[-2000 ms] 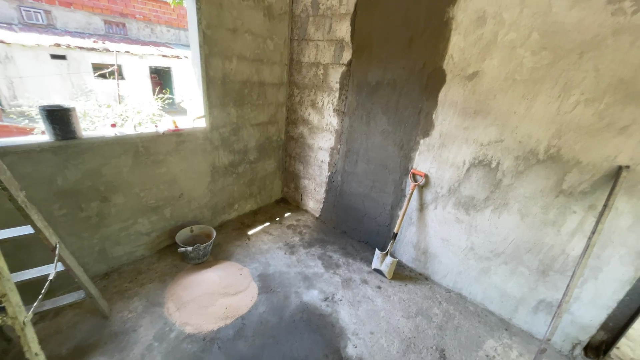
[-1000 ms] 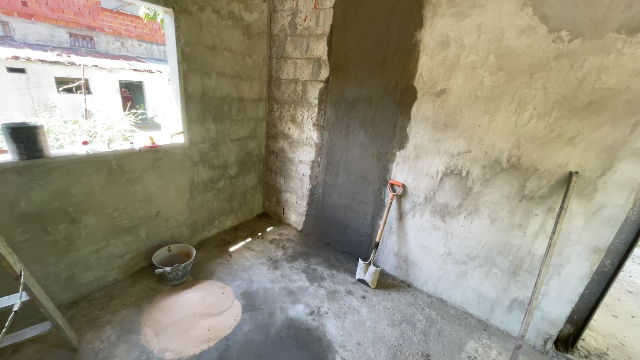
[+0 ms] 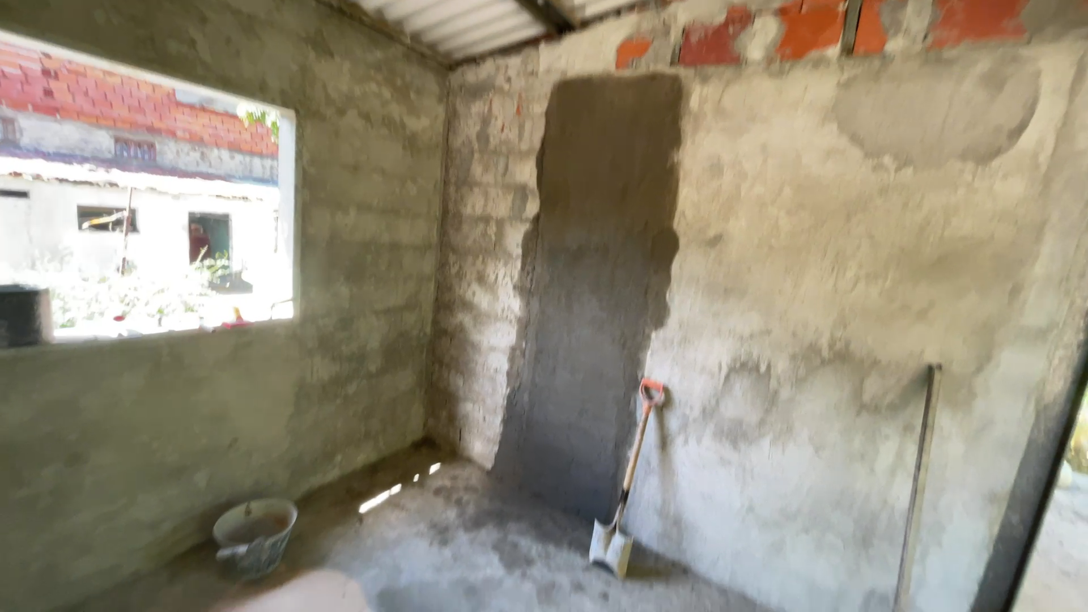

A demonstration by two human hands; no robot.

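Neither of my hands shows in the head view. A shovel [image 3: 633, 463] with an orange D-handle leans upright against the wall, its blade on the floor. Behind and left of it, a tall strip of dark, damp-looking mortar [image 3: 599, 280] covers part of the rough wall. A bucket [image 3: 255, 537] stands on the floor by the left wall. Below it, at the bottom edge, part of a pale sandy heap [image 3: 297, 592] is visible. A long thin straight bar [image 3: 918, 484] leans on the wall at the right.
A window opening [image 3: 293, 212] is in the left wall, with a dark container [image 3: 24, 314] on its sill. The concrete floor [image 3: 476, 552] runs to the corner. A dark post [image 3: 1033, 484] edges an opening at the far right. Corrugated roofing [image 3: 442, 30] lies overhead.
The view has tilted up, bringing the roof and wall top into sight. The ladder at the left, seen earlier, is out of view, and most of the sandy heap is cut off.
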